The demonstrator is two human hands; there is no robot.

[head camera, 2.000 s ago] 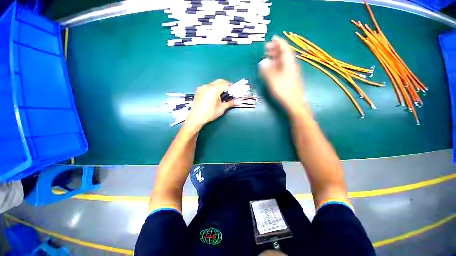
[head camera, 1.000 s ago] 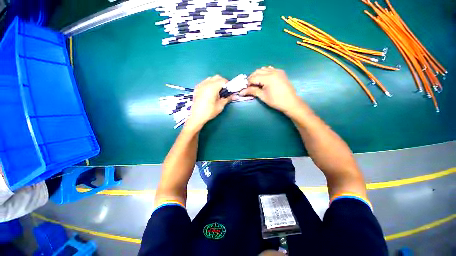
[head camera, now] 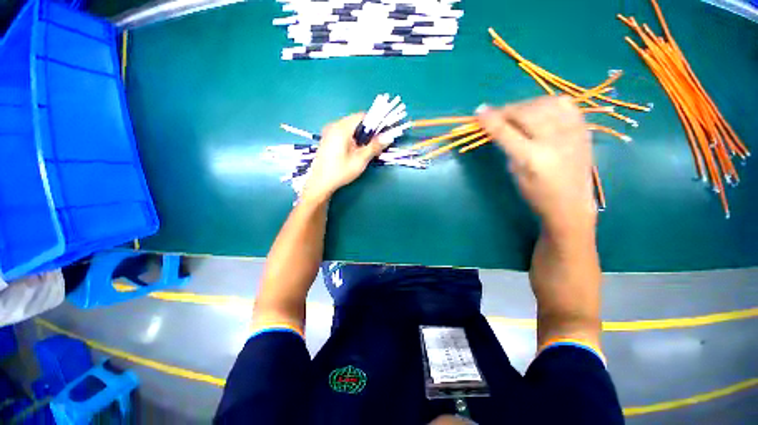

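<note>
My left hand [head camera: 339,159] is closed around a fanned bunch of thin white and black sleeves [head camera: 385,114], white ends up and to the right. More sleeves [head camera: 291,158] lie under and left of it on the green bench. My right hand [head camera: 544,145] is blurred, its fingers closed over several orange wires [head camera: 449,135]. These wires reach left from it to the sleeve ends near my left hand; whether any is inside a sleeve cannot be told. Other orange wires [head camera: 540,73] with silvery tips lie beyond and beside the right hand, partly hidden by it.
A pile of black-and-white sleeves [head camera: 374,31] lies at the back. A bundle of orange wires [head camera: 686,95] lies at the right. A large blue bin [head camera: 91,141] stands at the left edge. Blue stools [head camera: 95,398] and a person's pale sleeve [head camera: 31,300] show at lower left.
My right hand has moved from beside my left hand rightward to the orange wires. Several wires now extend left towards the sleeves. My left hand still holds the bunch, now fanned wider.
</note>
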